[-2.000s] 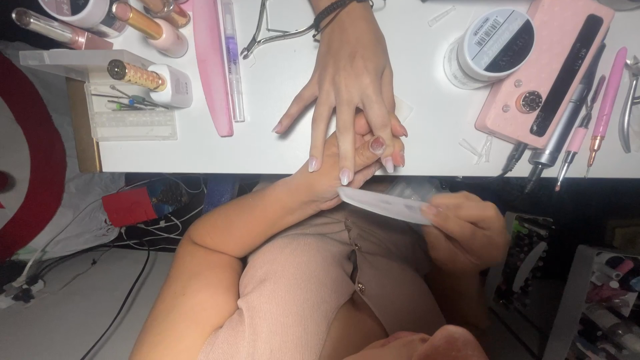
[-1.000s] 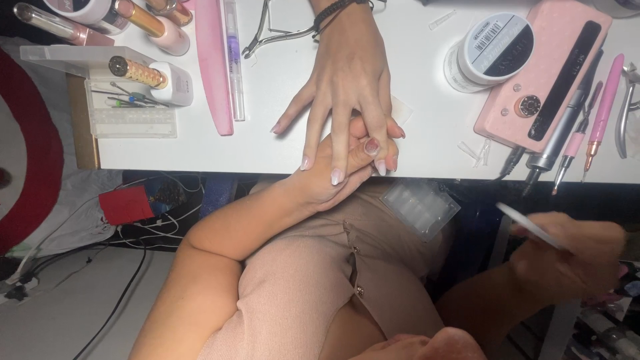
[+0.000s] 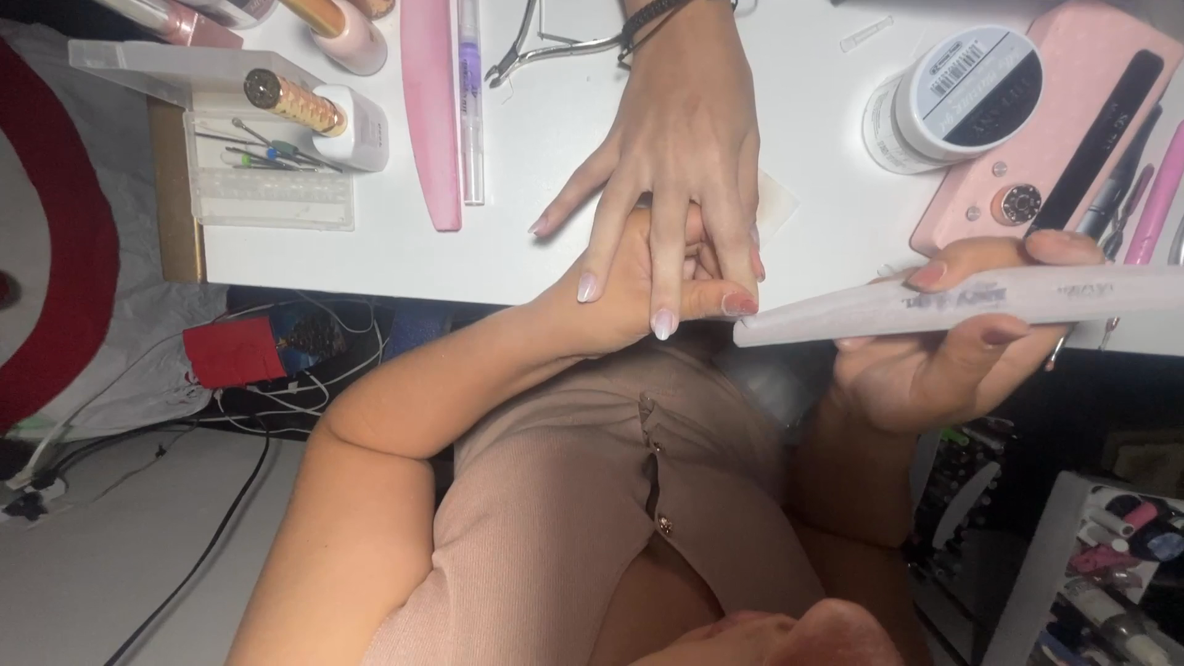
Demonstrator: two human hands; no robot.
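Observation:
Another person's hand [image 3: 689,139] reaches down from the top, palm down with fingers spread, and several nails show pale, whitish tips. My left hand [image 3: 615,291] is beneath it and grips its rightmost long finger, my thumb lying near that fingertip. That fingertip is partly hidden. In my right hand [image 3: 962,333], between thumb and fingers, is a long whitish nail file [image 3: 860,310]. Its narrow end is close beside my left thumb; whether it touches a nail I cannot tell.
On the white table lie a pink nail file [image 3: 433,111], a capped pen [image 3: 472,120], cuticle nippers [image 3: 555,51], a box of drill bits [image 3: 273,190] and a polish bottle [image 3: 356,129]. At right stand a white jar [image 3: 957,97] and a pink device [image 3: 980,194]. Cables hang below left.
My right hand with the file was off at the lower right a second ago and has come up and left to the fingertips. My left hand still holds the other person's finger.

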